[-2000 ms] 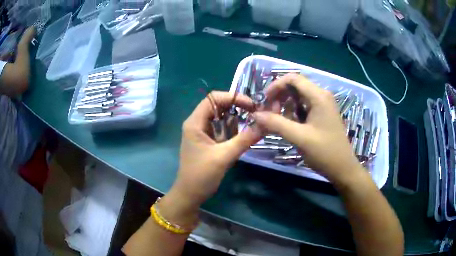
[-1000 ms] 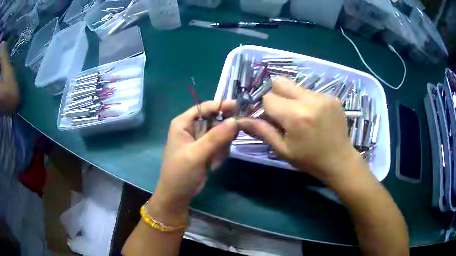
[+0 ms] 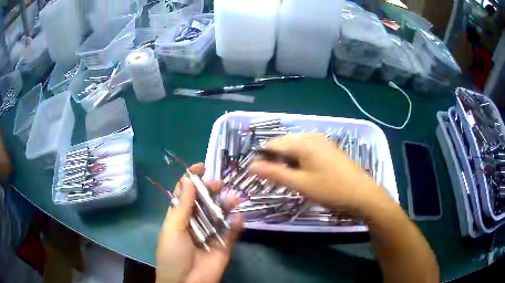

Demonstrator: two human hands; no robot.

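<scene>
My left hand (image 3: 194, 232) is palm up in front of the white parts tray's left end. It holds several wired metal cylinders (image 3: 206, 207), with red leads pointing up and left. My right hand (image 3: 310, 171) is over the white parts tray (image 3: 310, 225), which is heaped with loose cylinders. Its fingertips are above the heap; whether they grip a cylinder is unclear. The clear packing box (image 3: 105, 202) stands at the left with cylinders in a column and their red leads to the right.
A smartphone (image 3: 422, 179) and stacked parts trays (image 3: 470, 166) lie to the right. A pen (image 3: 230, 88), ruler (image 3: 243, 98) and white cable (image 3: 382, 120) lie behind the tray. Empty box stacks (image 3: 246, 33) stand at the back. An empty clear box (image 3: 51, 126) is at the left.
The camera view has tilted up. My hands have parted; my left hand has turned palm up and opened flatter under the cylinders, and my right hand has moved over the tray.
</scene>
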